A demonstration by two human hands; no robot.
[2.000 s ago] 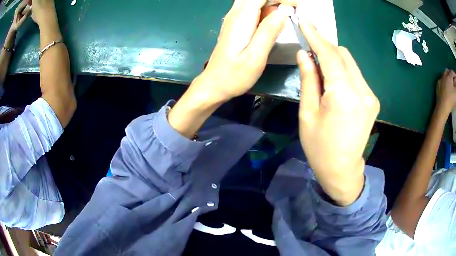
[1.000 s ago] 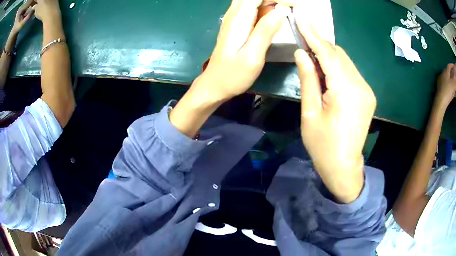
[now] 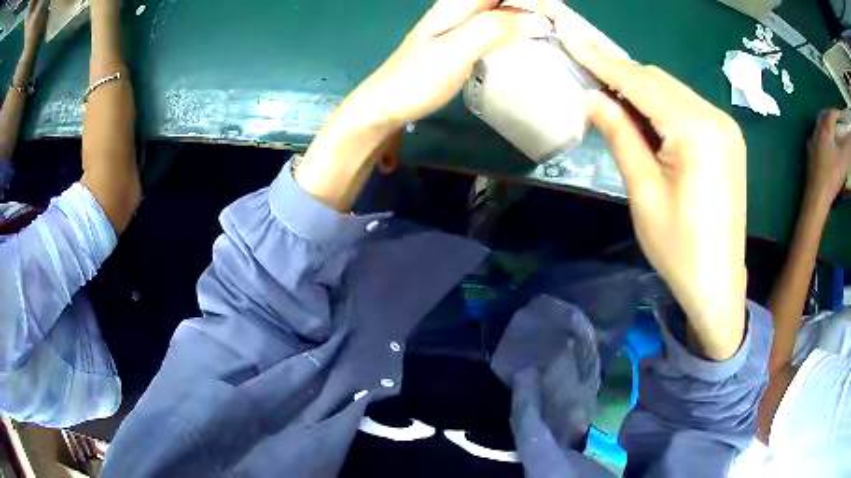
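Note:
A cream housing (image 3: 532,101) is held tilted over the near edge of the green bench at the top centre, its narrow side facing me. My left hand (image 3: 420,79) holds it from the upper left, fingers over its top and partly cut off by the frame's top edge. My right hand (image 3: 676,140) is at its right side, with the thumb near the housing. A thin grey tool blade shows between the right fingers near the housing's top, and a dark red part shows inside the right palm. The contact point at the top is hidden by fingers.
The green bench (image 3: 243,56) crosses the top. Crumpled white paper (image 3: 749,82) and small white pieces (image 3: 763,42) lie at upper right. A neighbour's arm (image 3: 105,121) is at left, another person's hand (image 3: 825,154) at right. A blue stool-like object (image 3: 638,341) is below. An orange ring-like thing (image 3: 390,152) is at the bench edge.
The housing has turned and tilted, so its narrow side now shows between my hands. My right hand has moved right, and my left wrist slightly left. The blue object below is newly uncovered.

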